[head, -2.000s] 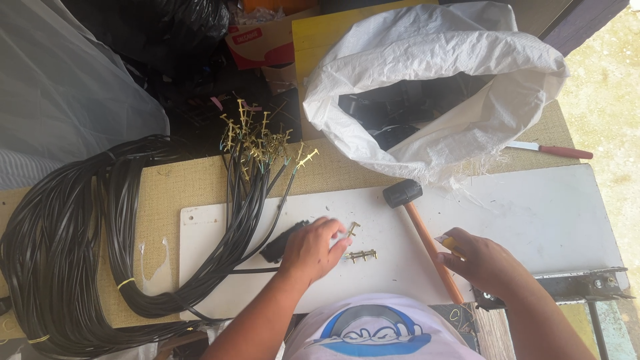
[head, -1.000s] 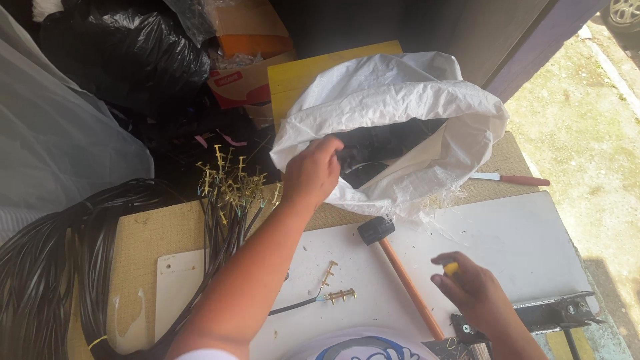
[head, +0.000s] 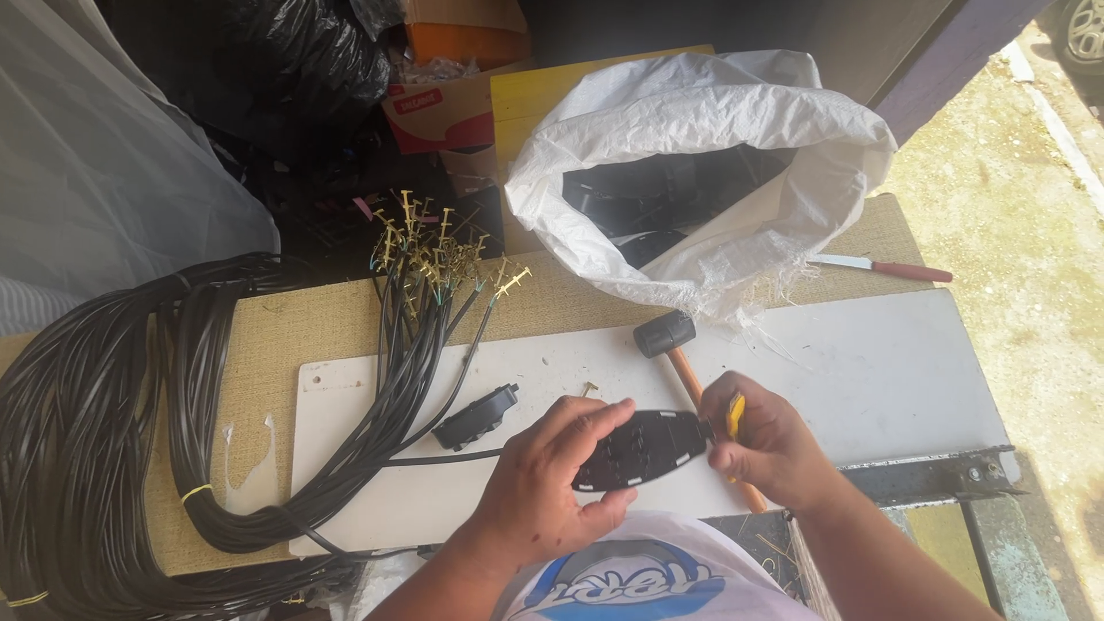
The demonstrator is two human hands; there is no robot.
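Note:
My left hand (head: 561, 479) grips a flat, oval black plastic piece (head: 642, 450) with small slots, held above the white board (head: 862, 362). My right hand (head: 759, 435) touches the piece's right end and also holds a small yellow object (head: 735, 416), partly hidden by the fingers. Left of my left hand, a second black plastic part (head: 476, 417) lies on the board. A rubber mallet (head: 664, 334) rests behind my right hand, its wooden handle partly covered. Black cables (head: 405, 345) with brass terminals (head: 440, 259) at their ends lie to the left.
An open white woven sack (head: 707, 121) containing black parts stands behind the board. A red-handled knife (head: 906, 271) lies at the right. Large black cable coils (head: 95, 414) cover the table's left side. A metal bar (head: 923, 476) sits at the front right.
My left hand was at the sack's mouth one second ago and has come back to the board with the oval black piece. My right hand now meets it at that piece.

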